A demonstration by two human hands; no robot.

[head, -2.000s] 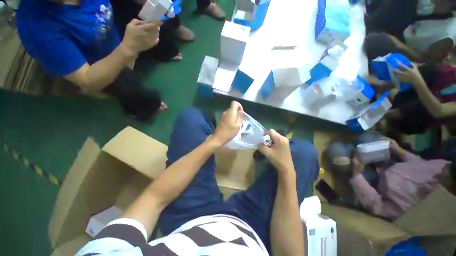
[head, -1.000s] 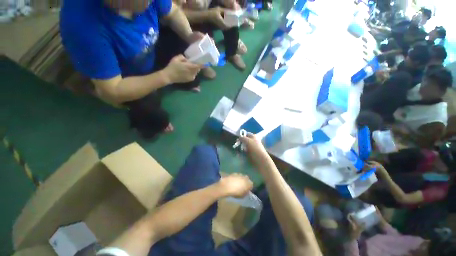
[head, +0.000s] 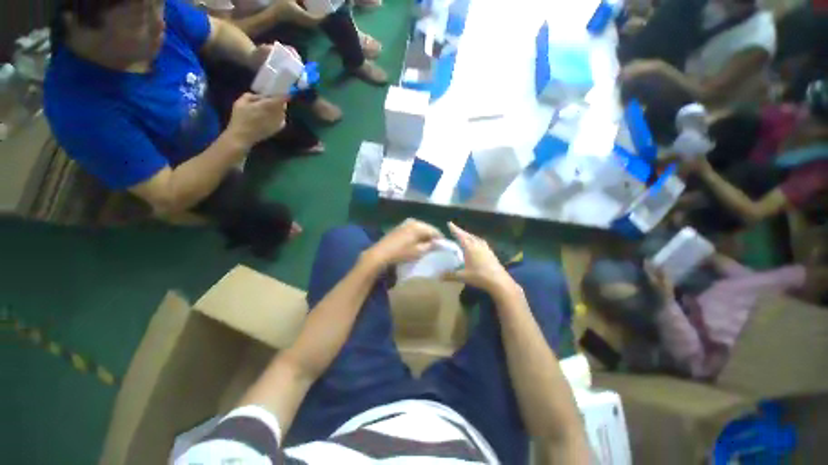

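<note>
A crumpled whitish piece, which looks like a poly bag [head: 430, 262], is between my hands above my lap. My left hand [head: 399, 245] is closed over its upper left side, fingertips partly hidden. My right hand [head: 479, 262] holds its right edge near the thumb, with the other fingers stretched upward. Whether anything is inside the bag is not clear. A small white coil, likely a cable [head: 394, 176], lies among the open blue-and-white boxes at the near left table corner.
The white table [head: 454, 145] ahead holds several blue-and-white boxes. An open brown carton [head: 195, 359] stands left, a printed white carton [head: 604, 422] right, and a carton of blue pieces [head: 754, 436] far right. A person in blue [head: 118, 109] sits left; others sit right.
My right hand has moved back from the table corner to the bag, no longer holding the white cable. My left hand and the bag have risen in view. The camera view has shifted.
</note>
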